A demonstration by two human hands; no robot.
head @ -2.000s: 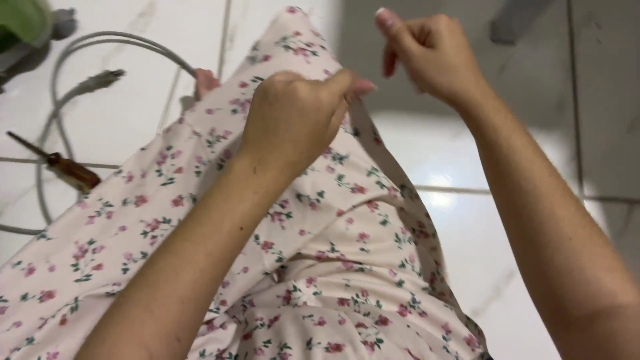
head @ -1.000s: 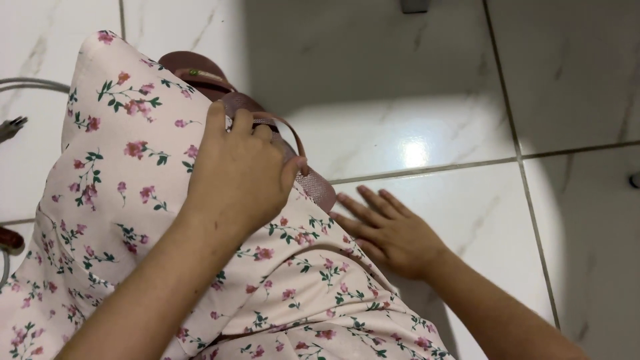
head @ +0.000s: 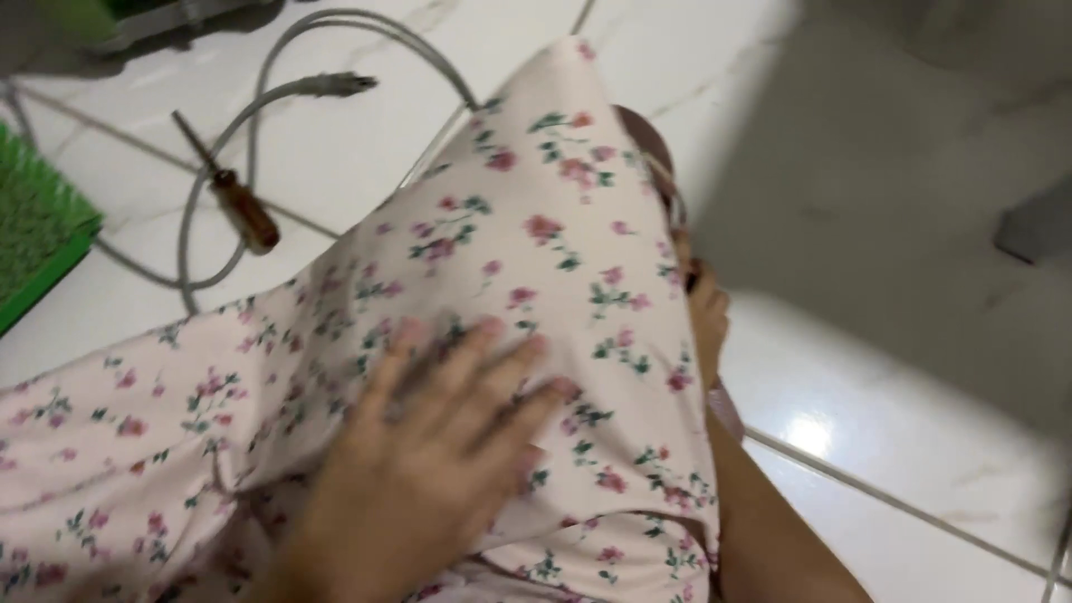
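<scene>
Pale pink floral fabric (head: pixel 519 243) covers my lap and bent legs. My left hand (head: pixel 444 444), blurred, has its fingers spread over the fabric, with nothing in its grasp. To the right of the fabric's edge, my right hand (head: pixel 708 322) is down beside a brownish-pink sandal (head: pixel 649 142). The fabric hides part of that hand, so whether it holds anything does not show. A screwdriver with an amber-brown handle (head: pixel 244 213) lies on the floor at the left, over a grey cable (head: pixel 186 218) whose plug (head: pixel 339 84) points right.
White marbled floor tiles (head: pixel 904 502) surround me. A green object with a rough, bristly top (head: pixel 42 226) is at the left edge. Something green and grey (head: pixel 142 25) stands at the upper left. A grey block-like piece (head: pixel 1034 222) is at the right edge, within a shadow.
My left hand has moved from the sandal onto the fabric. My right hand, spread near the floor a second ago, is now beside the sandal, partly behind the fabric. The view has shifted left.
</scene>
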